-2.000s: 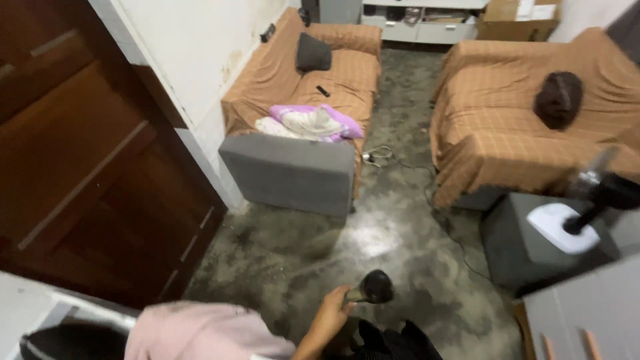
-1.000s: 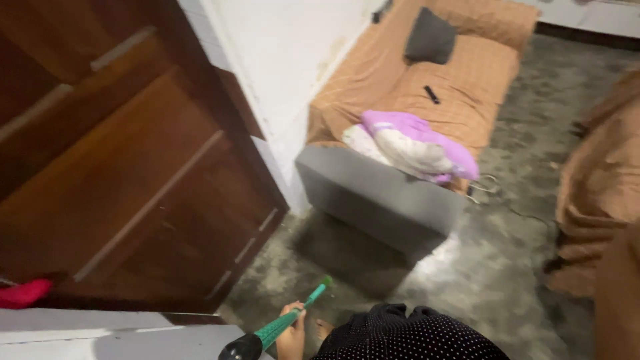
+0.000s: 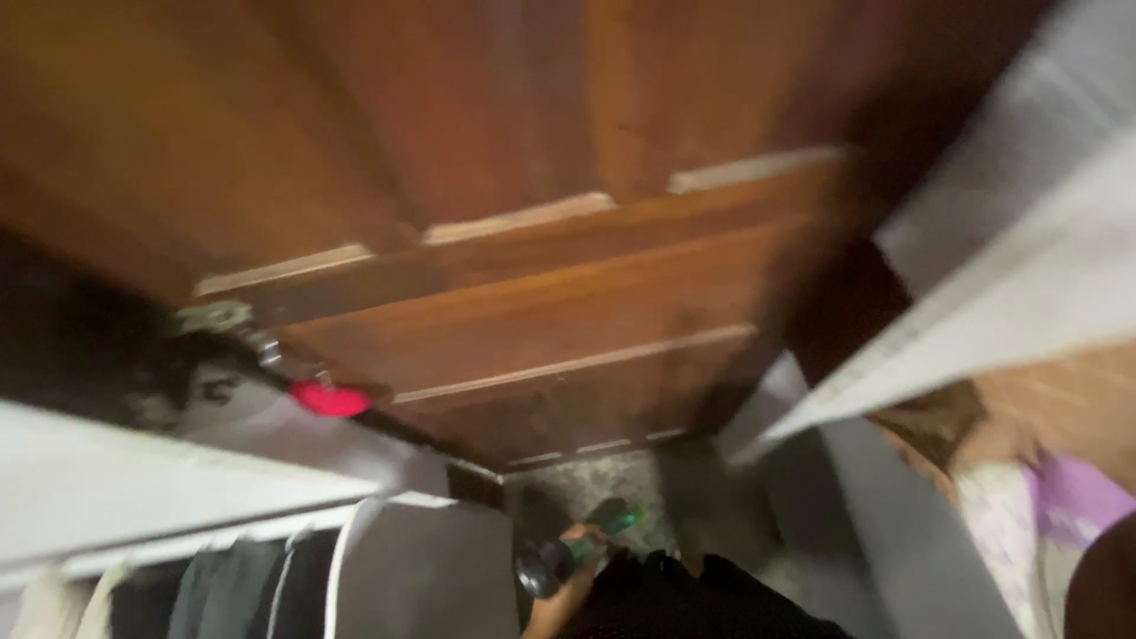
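Observation:
My left hand, low in the middle of the head view and blurred, is closed around a green-handled object. The object's dark, rounded end lies at the lower left of the hand, and its green tip sticks out on the other side. Blur hides what kind of tool it is. Black clothing on my body is just right of the hand. My right hand does not show; a brown, skin-like shape cuts into the lower right edge, and I cannot tell which body part it is.
A brown wooden panelled door fills the upper view, with a red item hanging near its lock. Clothes hang on a white rack at lower left. A white wall edge, grey sofa arm and purple cloth are right.
The view has swung left to the door. The left hand still holds the green-handled object. The sofa and purple cloth have shifted to the right edge.

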